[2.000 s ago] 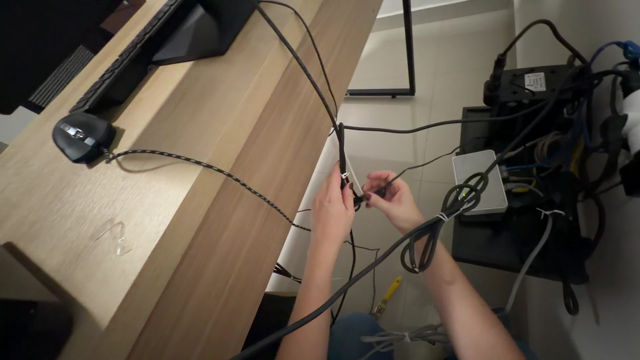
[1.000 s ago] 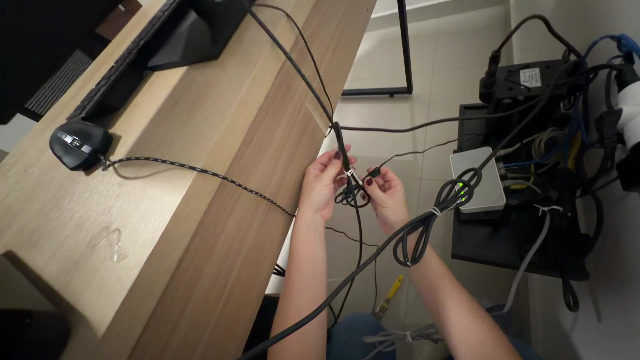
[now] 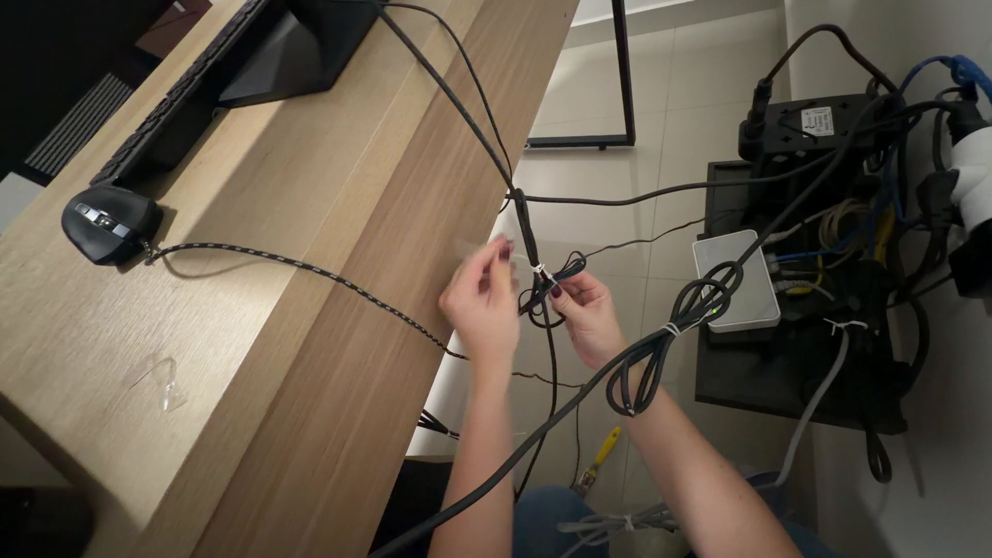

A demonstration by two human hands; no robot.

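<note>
Between my hands, black cables (image 3: 525, 232) hang past the desk's edge, bound by a white tie (image 3: 540, 271). Just left of them is my left hand (image 3: 484, 298), slightly blurred, its fingertips close together; whether they pinch something thin is unclear. My right hand (image 3: 587, 314) pinches the bundle by the tie with thumb and forefinger, below a small coil of thin black cable (image 3: 570, 266). A thick black cable (image 3: 535, 438) crosses in front of my right forearm, its loops (image 3: 673, 329) bound with another white tie.
At the left, a black mouse (image 3: 108, 225) lies on the wooden desk (image 3: 310, 372) beside a keyboard (image 3: 182, 93). To the right, a white network box (image 3: 736, 283) and a black power unit (image 3: 818, 124) stand among tangled cables. A yellow-handled brush (image 3: 601, 461) is below.
My left hand has come away from the cable bundle toward the left. My right hand stays at the bundle.
</note>
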